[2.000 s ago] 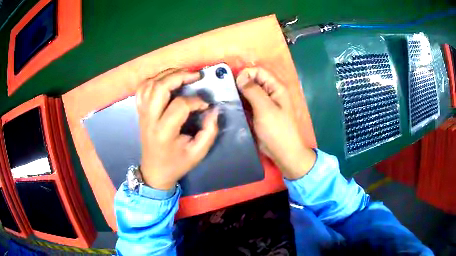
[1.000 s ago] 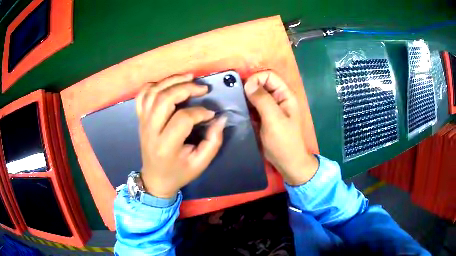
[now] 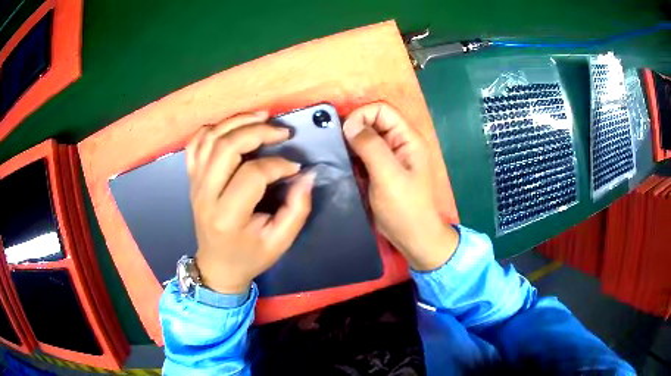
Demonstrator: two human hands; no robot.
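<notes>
A grey tablet back cover (image 3: 324, 250) lies on a large orange foam tray (image 3: 132, 158), with its round dark camera lens area (image 3: 322, 117) at the upper right corner. My left hand (image 3: 243, 198) is over the middle of the cover, thumb and forefinger together at a creased patch of clear protective film (image 3: 335, 176). My right hand (image 3: 401, 176) is at the cover's right edge by the camera corner, thumb and forefinger close together. Whether anything is between the right fingertips cannot be seen.
A metal air tool (image 3: 441, 51) with a blue hose (image 3: 544, 45) lies beyond the tray's upper right corner. Sheets of small dark lens parts (image 3: 533, 154) lie at right. Stacked orange trays with black screens (image 3: 55, 308) stand at left, another tray (image 3: 62, 66) at upper left.
The whole view has shifted slightly left. The upper left tray has shifted further left than the rest, partly out of the picture. Both hands keep nearly the same pose at the cover.
</notes>
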